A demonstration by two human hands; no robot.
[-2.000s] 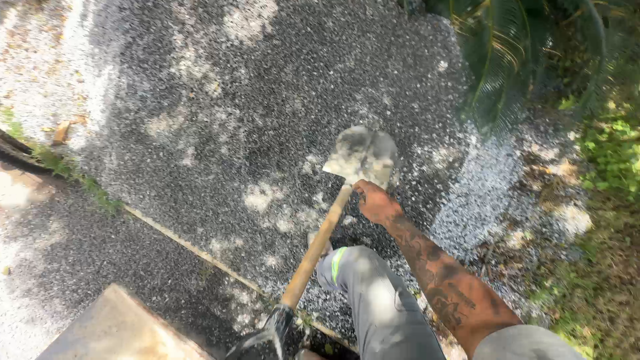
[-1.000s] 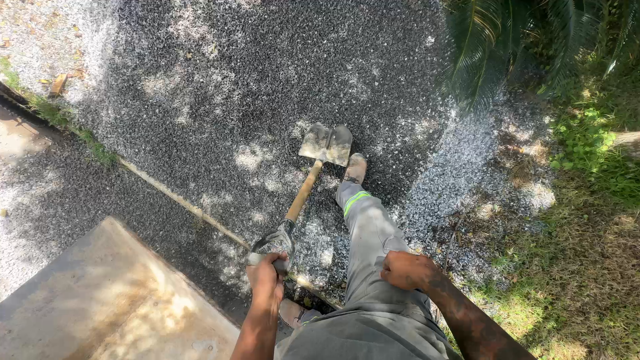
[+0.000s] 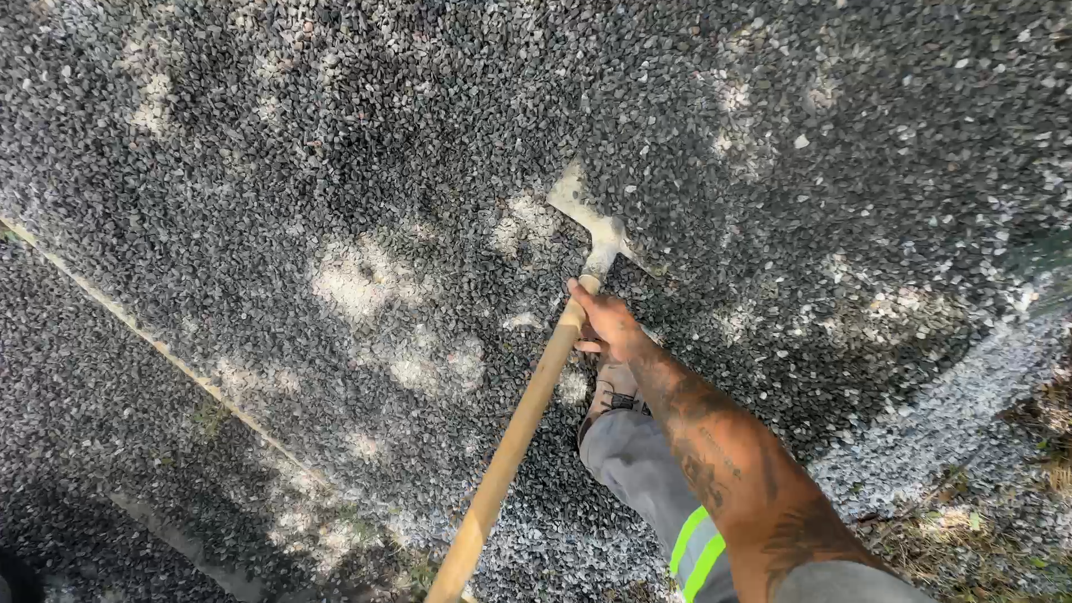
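My right hand is closed around the lower end of a wooden shovel handle, just behind the metal socket. The shovel blade is pushed partly under dark gravel, so only its rear edge and socket show, with stones lying over the rest. The handle runs down and left, out of the bottom of the view. My left hand and the top of the handle are out of view. Below my right hand is my boot.
A narrow concrete edge crosses the gravel diagonally at left. Lighter, dusty gravel lies at right, beside dry grass and soil. My leg in grey trousers with a reflective band stands near the handle.
One second ago my right hand was off the shovel and the blade lay exposed on the gravel. Now that hand grips the lower handle and the blade is partly buried. The view has moved closer.
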